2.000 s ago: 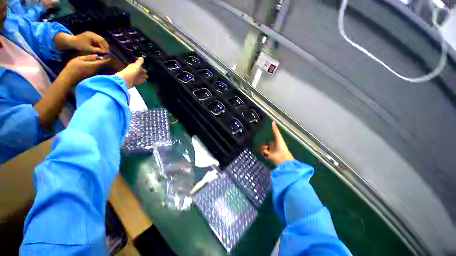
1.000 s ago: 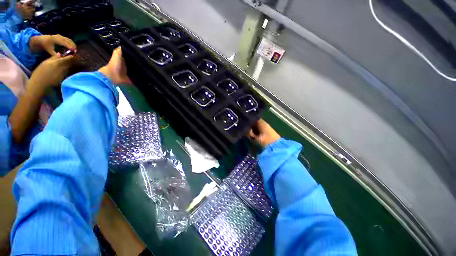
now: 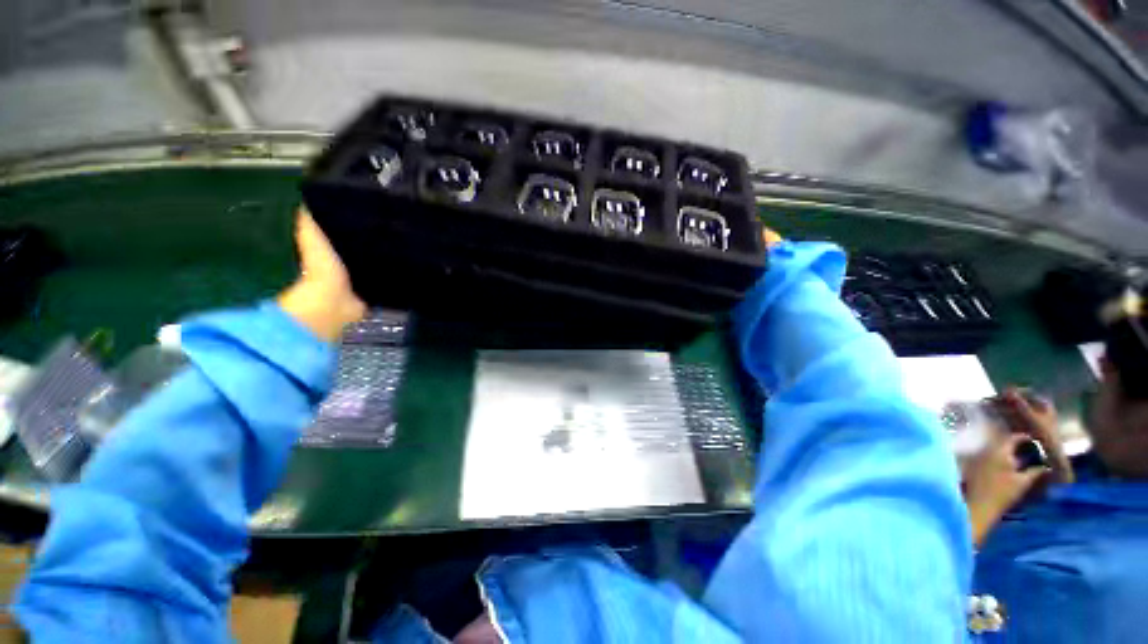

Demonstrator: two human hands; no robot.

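A stack of black parts trays (image 3: 504, 277) is held up over the bench. Its top tray has two rows of cavities, each showing a silver-outlined housing (image 3: 549, 199). My left hand (image 3: 324, 279) grips the left end of the stack; its fingers are partly hidden. My right hand (image 3: 769, 237) is at the right end, mostly hidden behind the tray and my blue sleeve. A white work sheet (image 3: 579, 459) with small grey-black specks lies on the bench below the stack.
Clear component trays lie left (image 3: 359, 390) and right (image 3: 711, 409) of the sheet. Clear packaging (image 3: 126, 390) is at far left. Another black tray (image 3: 913, 302) stands on the right. A person in blue (image 3: 1070, 541) sits at right, hands over the bench. A pale wall (image 3: 604, 76) runs behind.
The view has swung right, from the left part of the bench to the white sheet. The tray stack is still between my hands and has come along over the sheet.
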